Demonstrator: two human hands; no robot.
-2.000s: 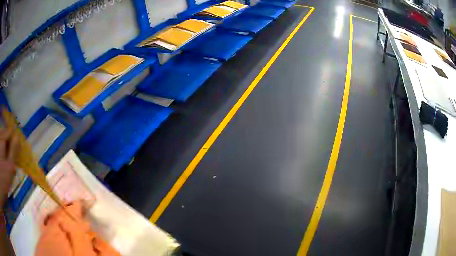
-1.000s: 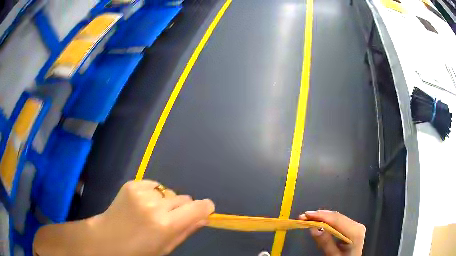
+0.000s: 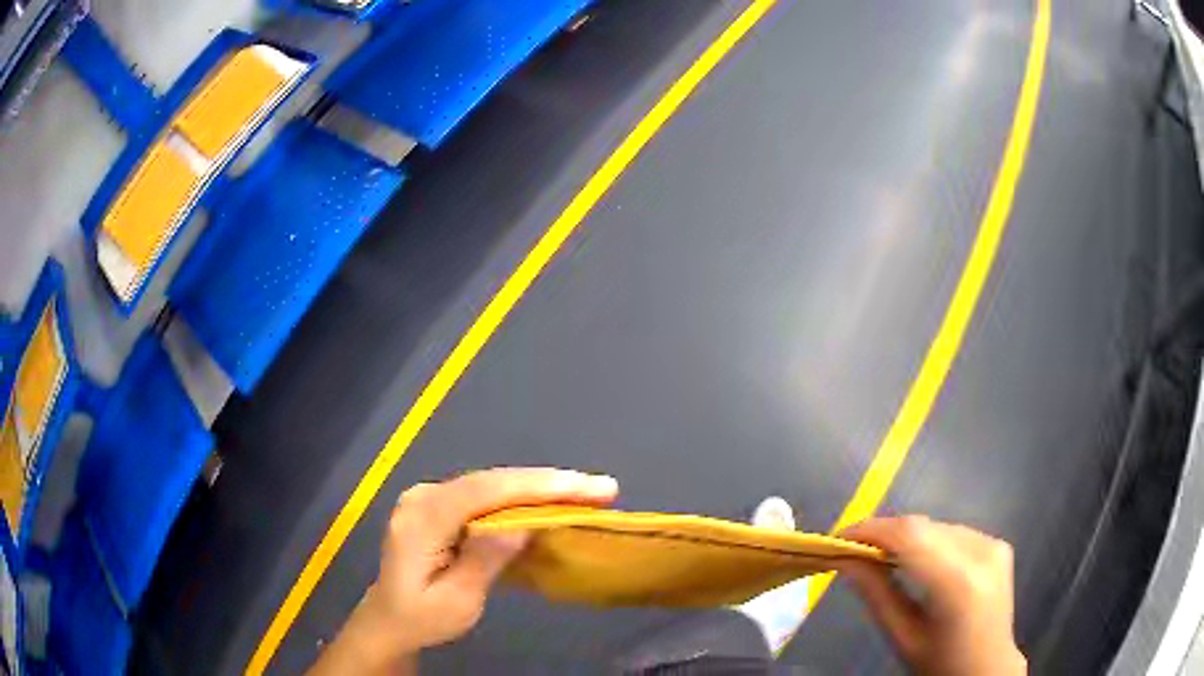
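Observation:
A yellow leather panel is held up in front of me at the bottom of the view, seen nearly edge-on with its flat face tilted down. My left hand grips its left end, fingers over the top edge. My right hand grips its right end between thumb and fingers. The parts of the panel under my fingers are hidden.
Blue racks on the left hold stacked yellow panels. Grey floor with two yellow lane lines runs ahead. A white shoe shows below the panel. A table edge curves along the far right.
The view has swung left, so the bench top and black bundle on the right have left the picture. The panel has tilted and shows more of its face. Both hands still hold it.

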